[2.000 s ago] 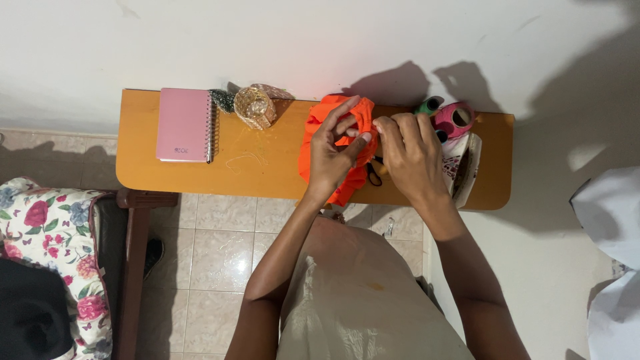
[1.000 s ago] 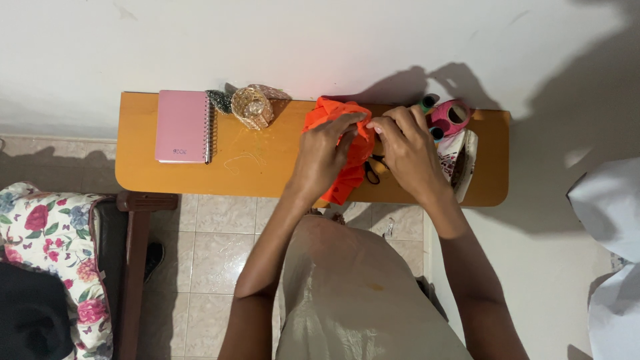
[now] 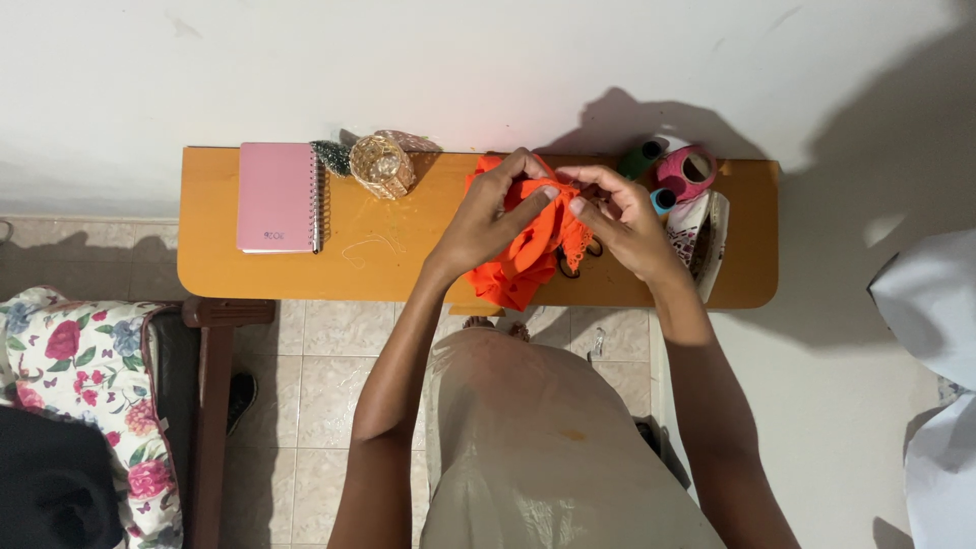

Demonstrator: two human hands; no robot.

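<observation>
An orange fabric piece with a lacy edge [image 3: 526, 255] lies bunched over the wooden shelf's front edge, its upper part raised between both hands. My left hand [image 3: 499, 213] pinches the cloth between thumb and fingers. Facing it, my right hand [image 3: 621, 217] holds the lacy edge with thumb and fingertips. Whether a needle or thread is between the fingertips cannot be told. Black-handled scissors [image 3: 570, 268] lie partly hidden under the lace. Right of my right hand stand a green thread spool [image 3: 639, 158], a blue spool [image 3: 662, 200] and a pink thread cone [image 3: 686, 174].
On the wooden shelf [image 3: 442, 282] are a pink spiral notebook [image 3: 276, 197], a small artificial tree [image 3: 331, 157], a woven basket [image 3: 381, 168], loose thread [image 3: 370, 242] and an opened patterned pouch [image 3: 705, 240]. A wall runs behind. A chair with floral cloth [image 3: 84, 358] stands lower left.
My right hand has shifted its hold along the orange fabric, and its fingers are more spread than before. A strip of lacy edge now hangs between the hands.
</observation>
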